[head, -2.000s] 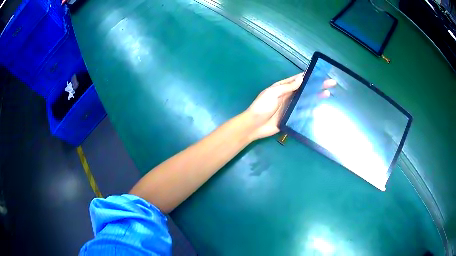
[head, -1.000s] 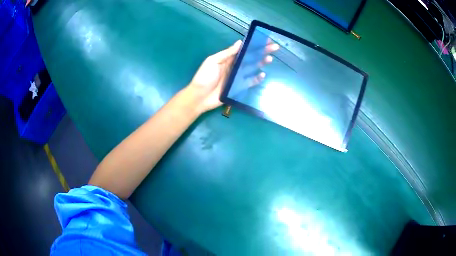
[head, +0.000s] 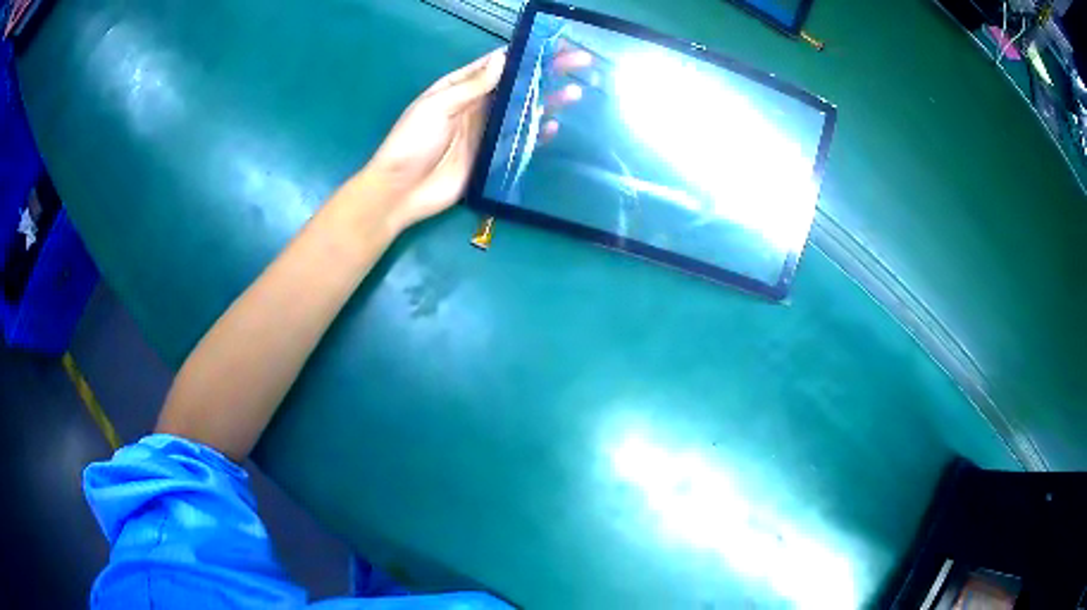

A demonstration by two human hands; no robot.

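My left hand [head: 447,137] grips a touch panel [head: 650,161] by its left short edge. The panel is clear with a black border and a strong glare on it. My fingertips show through the glass. A gold flex tail [head: 483,234] sticks out below its lower left corner. The panel is held tilted above the green bench. My right hand is not in view.
The green bench mat [head: 536,393] has a lengthwise seam [head: 906,304]. A second panel [head: 781,10] lies at the top edge. A black fixture [head: 1025,524] is cut off at the lower right. Blue bins [head: 60,286] stand at the left.
The hand and panel have shifted left and up in the view, and the panel's tilt and glare have changed. The black fixture has come into view at lower right. The second panel is now mostly cut off.
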